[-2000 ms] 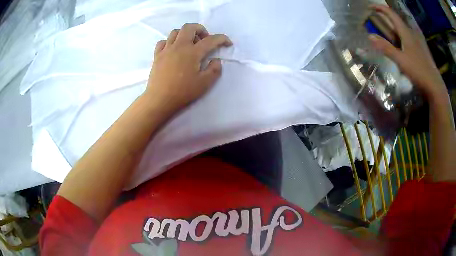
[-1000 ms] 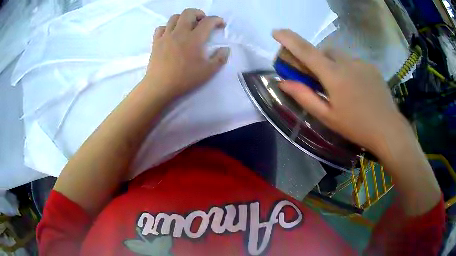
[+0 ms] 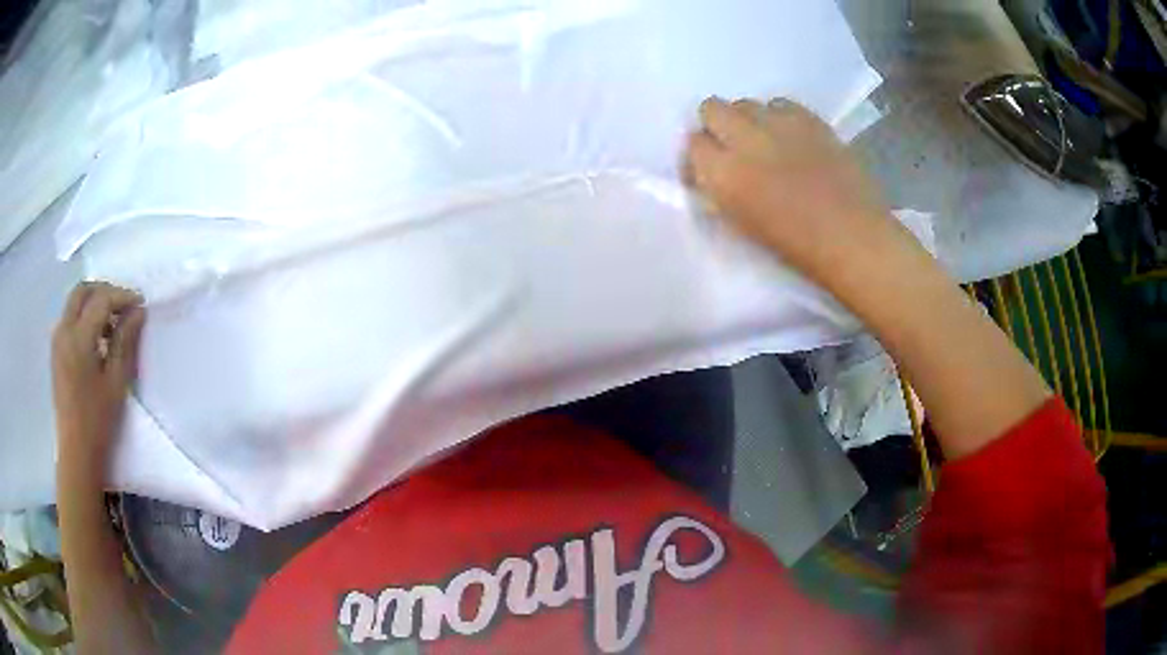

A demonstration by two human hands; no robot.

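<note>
A white garment piece (image 3: 422,269) lies spread across the board in front of me, with a raised seam running across it and some folds. My left hand (image 3: 100,339) is at the left edge of the cloth, its fingers closed on that edge. My right hand (image 3: 768,166) is on the right part of the cloth with its fingers curled at the seam; its fingertips are partly hidden. The steam iron (image 3: 1024,122) stands at the far right of the board, apart from both hands.
The grey board cover (image 3: 953,154) shows at the right. More white cloth (image 3: 96,96) lies at the far left. Yellow cart bars (image 3: 1056,339) are below the board at the right. A round black fan (image 3: 173,550) is below the board at the left.
My right hand has let go of the iron, which now stands at the far right, and is on the cloth. My left hand has moved from the middle to the left edge.
</note>
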